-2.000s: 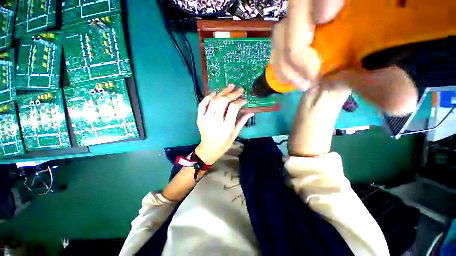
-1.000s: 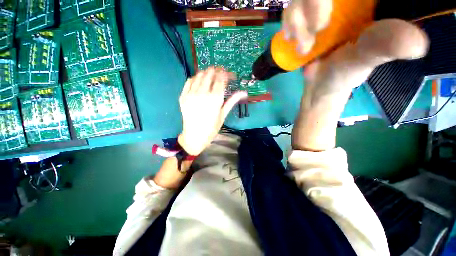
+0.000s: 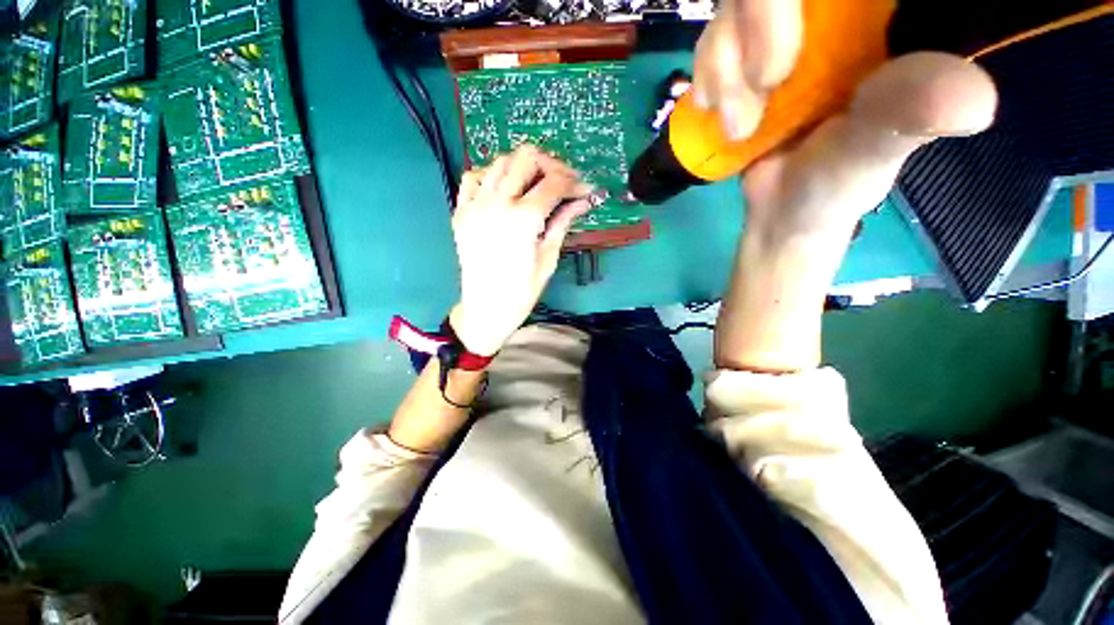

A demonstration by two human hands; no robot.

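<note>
A green printed circuit board (image 3: pixel 544 116) lies in the reddish-brown fixture (image 3: pixel 538 42). My right hand (image 3: pixel 782 122) grips the orange electric screwdriver (image 3: pixel 715 140). Its black nose is at the board's lower right edge. My left hand (image 3: pixel 519 226) is over the board's lower left part, with thumb and index finger close together near a tiny shiny piece (image 3: pixel 596 199). I cannot tell if the fingertips hold it. A red anti-static strap (image 3: pixel 422 336) is on my left wrist.
Rows of green boards (image 3: pixel 244 250) lie on a black tray at the left. Shiny metal pieces (image 3: pixel 574 10) are heaped behind the fixture. A black cord (image 3: pixel 428 116) runs left of it. A black ribbed magazine rack (image 3: pixel 983 226) stands at the right.
The screwdriver nose has moved off the board's surface to its right edge. My left hand has shifted right, its thumb and index finger now drawn together at the board's lower part.
</note>
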